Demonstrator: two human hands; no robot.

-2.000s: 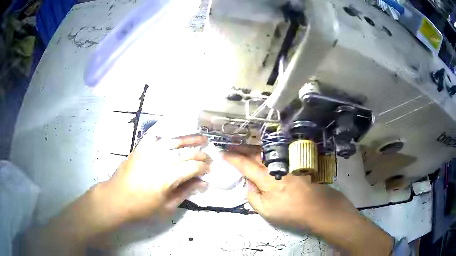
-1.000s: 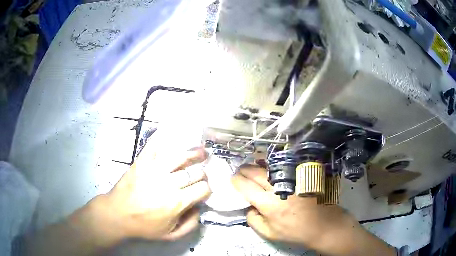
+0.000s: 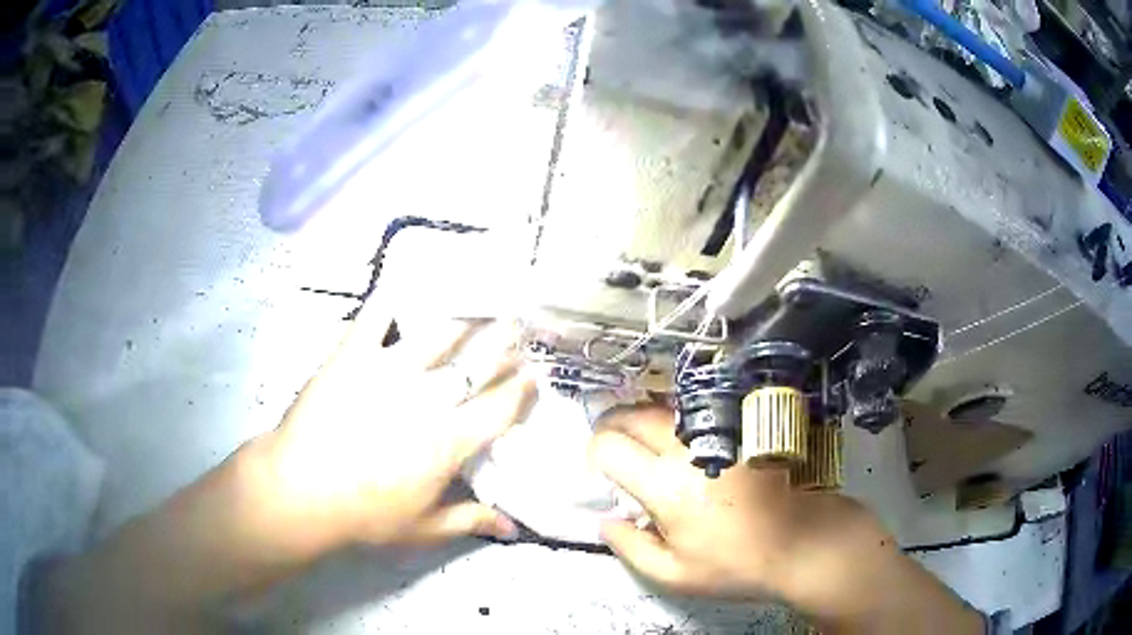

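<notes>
A white fabric piece (image 3: pixel 546 465), strongly overexposed, lies on the machine bed between my hands, below the presser foot area (image 3: pixel 574 370). My left hand (image 3: pixel 397 428) lies flat on its left side, fingers spread and pointing to the needles, thumb near the fabric's front edge. My right hand (image 3: pixel 695 502) holds the fabric's right side between thumb and fingers, partly under the tension knobs. The needle tips are hard to make out. The cream sewing machine head (image 3: pixel 993 248) stands above and to the right, with brass-yellow tension knobs (image 3: pixel 772 426) and white threads.
A glaring lamp bar (image 3: pixel 360 137) hangs at the upper left over the worn white table (image 3: pixel 137 310). A pale whitish cloth (image 3: pixel 44 496) is at the left edge. Blue and olive-brown material (image 3: pixel 75 99) lies beyond the table at upper left. A blue arm (image 3: pixel 962 44) is at upper right.
My left hand has moved slightly forward and its fingers lie flatter. The fabric between the hands has changed shape, and its folded front edge shows less. The right hand stays about in place.
</notes>
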